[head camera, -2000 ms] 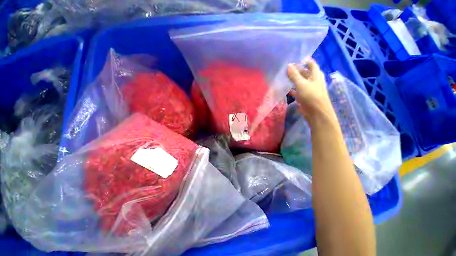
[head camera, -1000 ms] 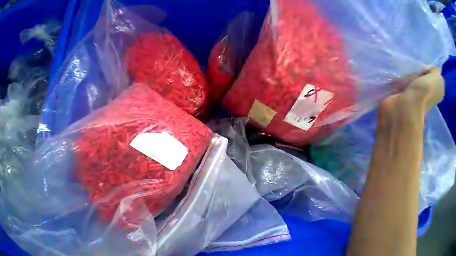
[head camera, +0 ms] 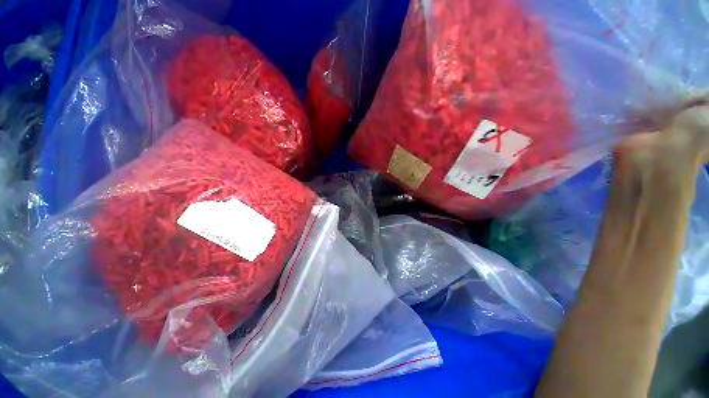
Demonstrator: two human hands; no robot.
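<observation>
My right hand [head camera: 675, 128] is at the right edge, partly blurred and cut off, closed on the gathered plastic of a large bag of red parts [head camera: 474, 78]. That bag is tilted and bears a white label [head camera: 488, 159] with a red handwritten mark and a small brown label [head camera: 408, 168]. A second bag of red parts [head camera: 194, 179] with a white label [head camera: 228, 227] lies at the left front, its zip edge towards the front middle. Another bag of red parts [head camera: 241, 93] lies behind it. My left hand is not in view.
The bags lie in a blue plastic tote [head camera: 490, 354]. A bag with grey or dark contents [head camera: 427, 260] lies at the front middle. A bag of green parts [head camera: 517, 241] lies under my right forearm's side. More clear bags [head camera: 19, 155] show at the left edge.
My right hand has moved right, pulling the upper plastic of the labelled red bag with it. The view has come closer to the bags, and the brown label now shows.
</observation>
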